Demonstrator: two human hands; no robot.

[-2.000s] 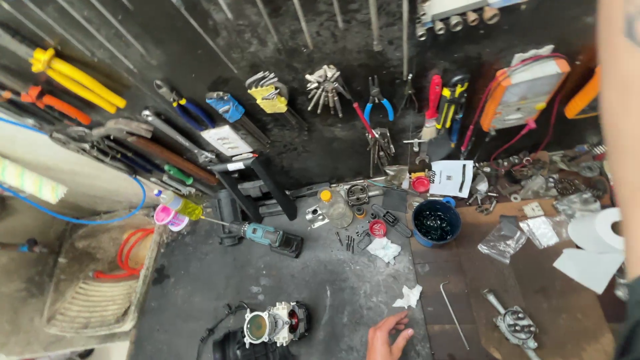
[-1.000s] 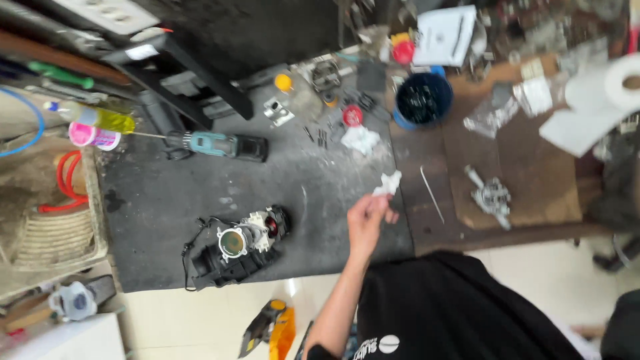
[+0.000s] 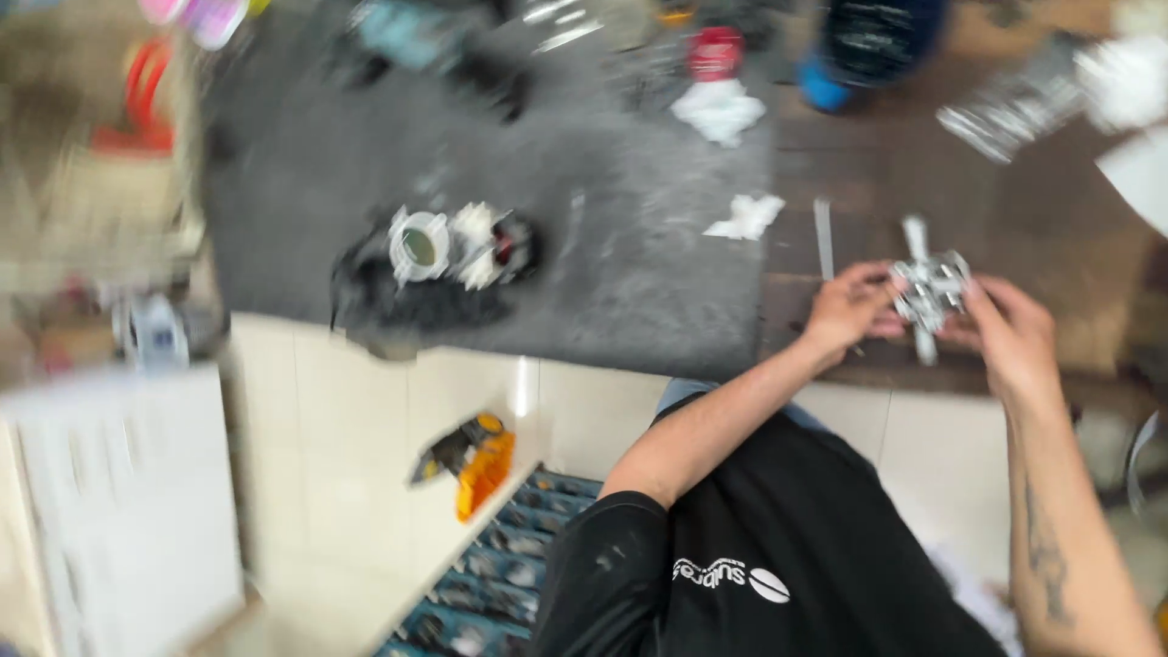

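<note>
A small bright metal mechanical part [image 3: 929, 290] with arms sticking out is between both my hands, over the brown part of the bench. My left hand [image 3: 853, 306] grips its left side, and my right hand [image 3: 1008, 324] has the right side in its fingers. Blur hides the exact finger contacts. A thin light rod [image 3: 824, 239] lies just beyond my left hand. To the left of it is a crumpled white scrap [image 3: 748, 217]. Farther left on the dark mat sits a throttle-body-like metal assembly [image 3: 422, 246] with a round bore and black parts.
A dark blue container [image 3: 881, 36] stands at the far side, near a red lid [image 3: 715, 53] and white crumpled paper [image 3: 719, 111]. Clear plastic bags [image 3: 1013, 105] lie at right. A teal-and-black power tool [image 3: 411, 35] is upper left. Below the bench edge is an orange-and-black object [image 3: 484, 465].
My left hand has moved right, away from the white scrap. My right hand has come into view, and both hands now hold the metal part that lay on the brown surface.
</note>
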